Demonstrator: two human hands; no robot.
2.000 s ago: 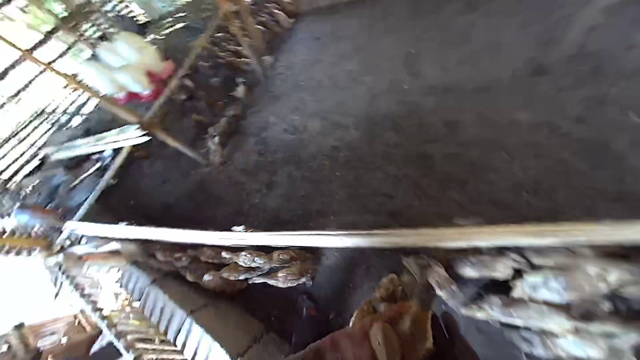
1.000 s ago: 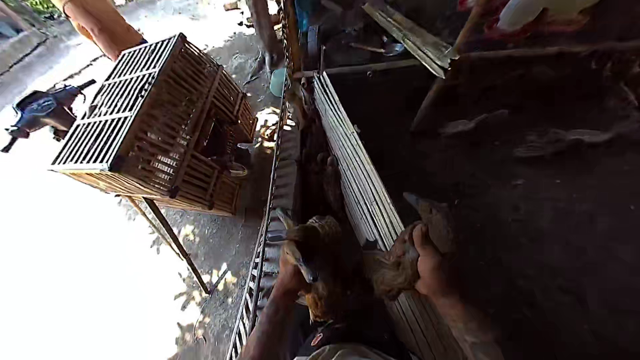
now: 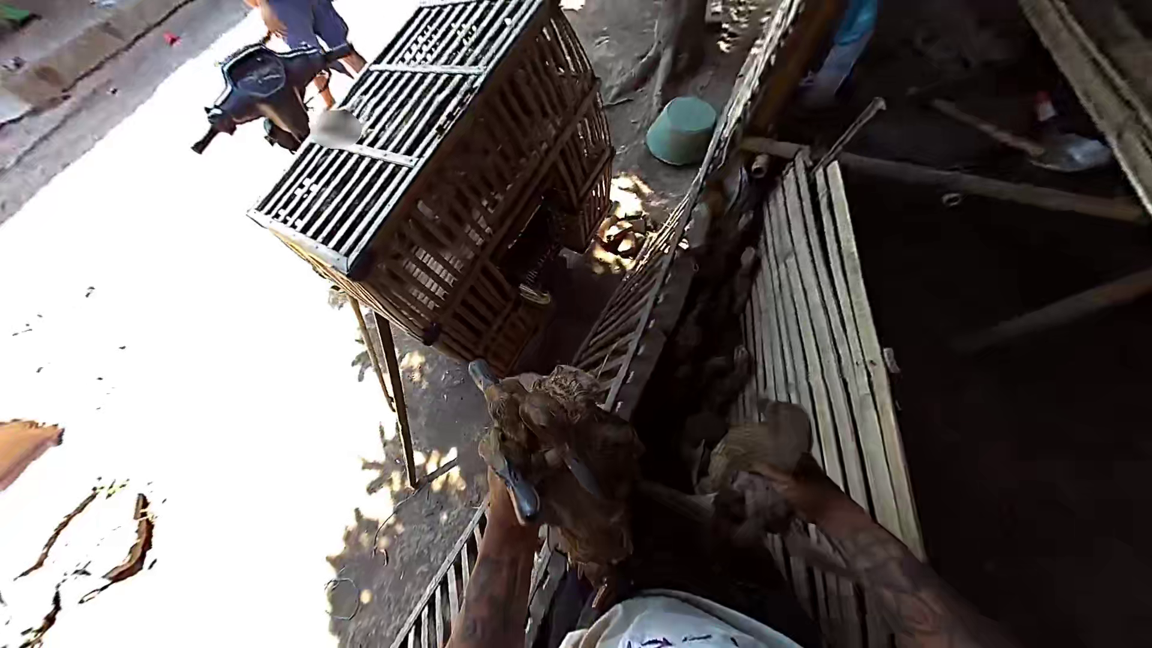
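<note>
Several brown ducks [image 3: 576, 450] with grey bills are bunched in my left hand [image 3: 504, 495], which grips them around the necks near the slatted fence. My right hand [image 3: 796, 486] is closed on another brown duck [image 3: 751, 445], blurred and in shade, over the slatted bamboo panel [image 3: 823, 342]. The ducks' bodies hang in the dark between my forearms, and much of them is hidden. Beyond my left hand a slatted bamboo cage [image 3: 468, 180] stands on thin legs, with a dark opening in its side.
A slatted bamboo fence [image 3: 648, 279] runs up between the cage and the panel. Behind it lies a green bucket [image 3: 682, 130]. A motor scooter [image 3: 261, 85] and a person [image 3: 315, 27] are at the upper left. Wooden poles [image 3: 990, 184] cross the dark pen at right.
The view has swung strongly from the dark pen floor to the cage. Since one second ago, the duck in my right hand has moved from over the panel's right side toward its left edge.
</note>
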